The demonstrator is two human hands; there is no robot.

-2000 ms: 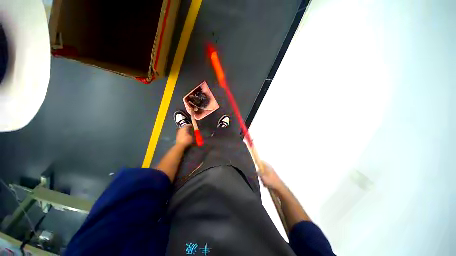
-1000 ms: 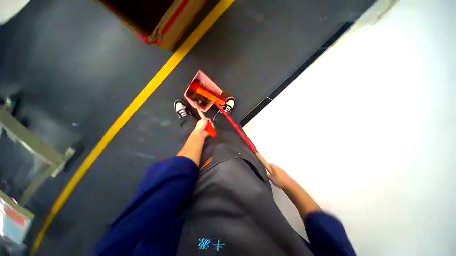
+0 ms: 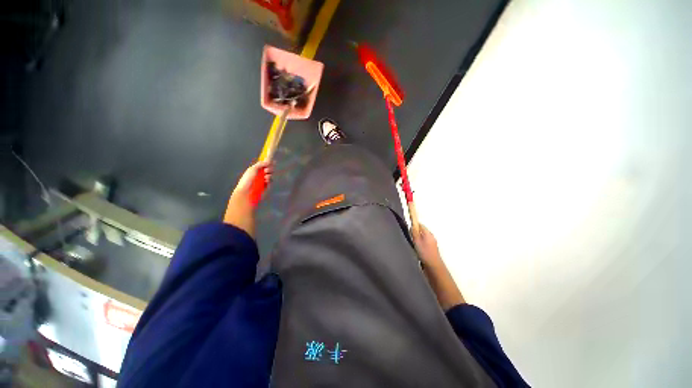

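The pink dustpan (image 3: 312, 73) is at the upper middle, with a dark clump of sweepings (image 3: 285, 85) in it. My left hand (image 3: 255, 180) is closed on its stick by the red grip. The broom's orange-red head (image 3: 384, 82) is to the right of the dustpan, apart from it, over the dark floor; its bristles are blurred. My right hand (image 3: 425, 244) is closed on the broom's wooden handle, below the red-wrapped part. Whether the dustpan touches the floor I cannot tell.
A long white table (image 3: 561, 197) runs along the right side. A cardboard carton (image 3: 282, 17) is cut off at the top edge, by the yellow floor line (image 3: 325, 27). A sewing table (image 3: 92, 297) with metal legs is at the lower left. My shoe (image 3: 330, 130) shows ahead.
The dustpan has moved up and left, away from the shoes. The broom head has left the dustpan and moved up and right. Both hands keep their holds. The sewing table shows more at the lower left.
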